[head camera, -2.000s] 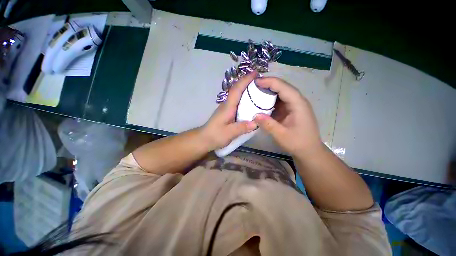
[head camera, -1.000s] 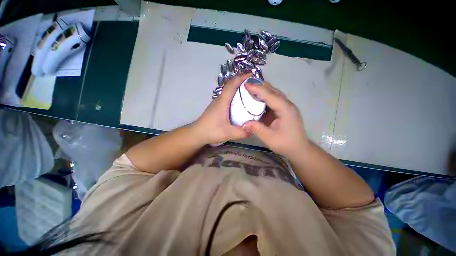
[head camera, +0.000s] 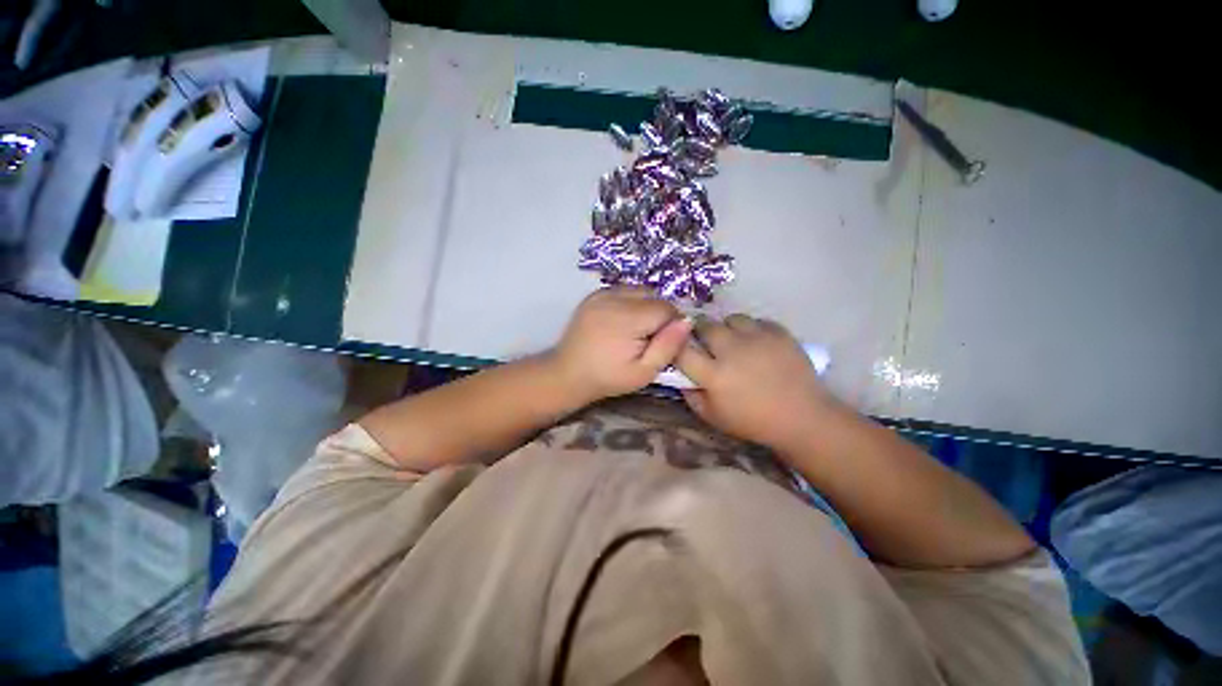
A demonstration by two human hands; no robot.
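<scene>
A white device body (head camera: 675, 379) is mostly hidden under my two hands at the bench's near edge; a bit of white also shows right of my right hand. My left hand (head camera: 619, 340) is closed around its left part. My right hand (head camera: 751, 371) lies over it from the right, fingertips meeting my left hand's fingertips. Whether a small part is between the fingertips cannot be told. A loose pile of silver, purplish oval inserts (head camera: 657, 215) lies just beyond my hands.
A pale mat (head camera: 509, 241) covers the bench. A slim dark tool (head camera: 938, 138) lies at the right. White devices (head camera: 201, 141) lie on papers (head camera: 123, 261) at the left. The dark green conveyor (head camera: 1045, 74) beyond carries two white ends. Plastic bags (head camera: 255, 402) hang below left.
The device has turned from upright, wide end visible, to lying low and mostly covered. Both hands have moved down toward me, uncovering more of the pile. White items on the conveyor have shifted.
</scene>
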